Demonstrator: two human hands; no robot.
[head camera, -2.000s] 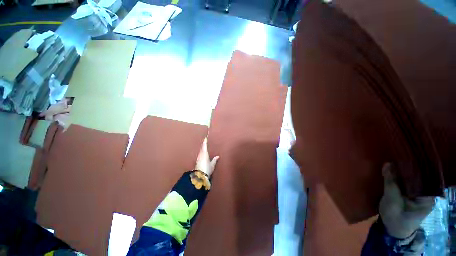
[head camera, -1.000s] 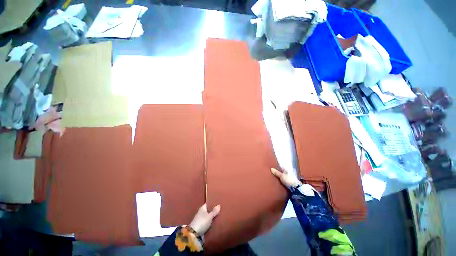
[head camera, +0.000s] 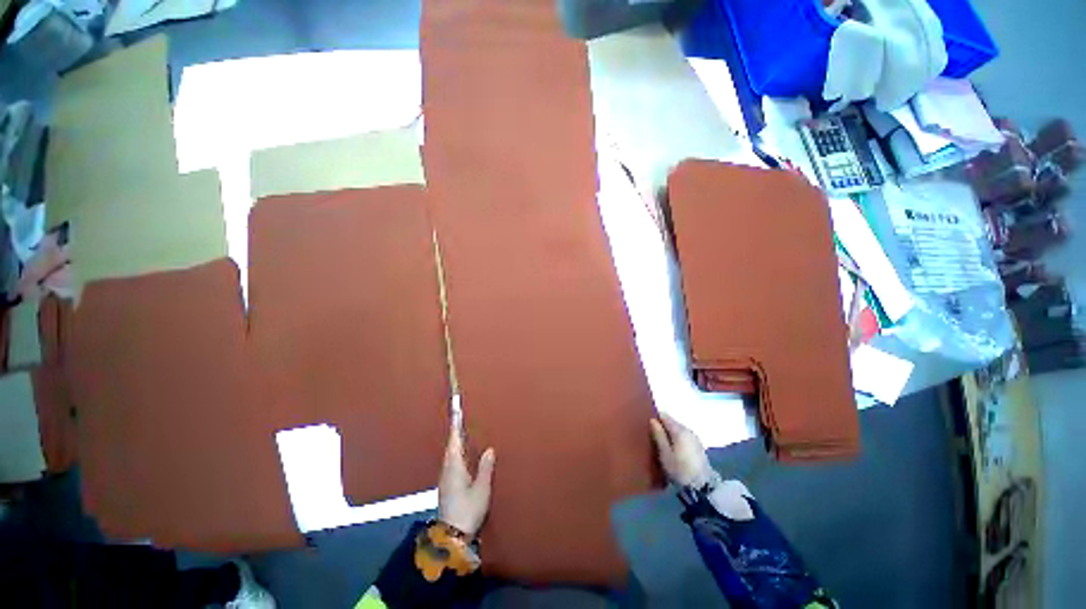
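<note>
A long reddish-brown leather panel (head camera: 524, 286) runs from the top of the view down over the near table edge. My left hand (head camera: 466, 476) is at its left edge, fingers pointing forward. My right hand (head camera: 681, 452) holds its right edge near the bottom. Two more brown panels lie to the left, one at the far left (head camera: 167, 405) and one beside the long panel (head camera: 345, 321). The near ends of these show white below and between them. A notched stack of brown panels (head camera: 762, 274) lies at the right.
Beige panels (head camera: 131, 190) and a white sheet (head camera: 298, 95) lie beyond. A blue bin (head camera: 774, 48) stands at the far right, with a calculator (head camera: 840, 152), papers and a printed clear plastic bag (head camera: 947, 262) nearer. The table's front edge is close.
The fanned panels held up at the right two seconds ago are no longer raised. The long panel's near end, curled upward a second ago, now lies flatter. Both hands remain at its sides.
</note>
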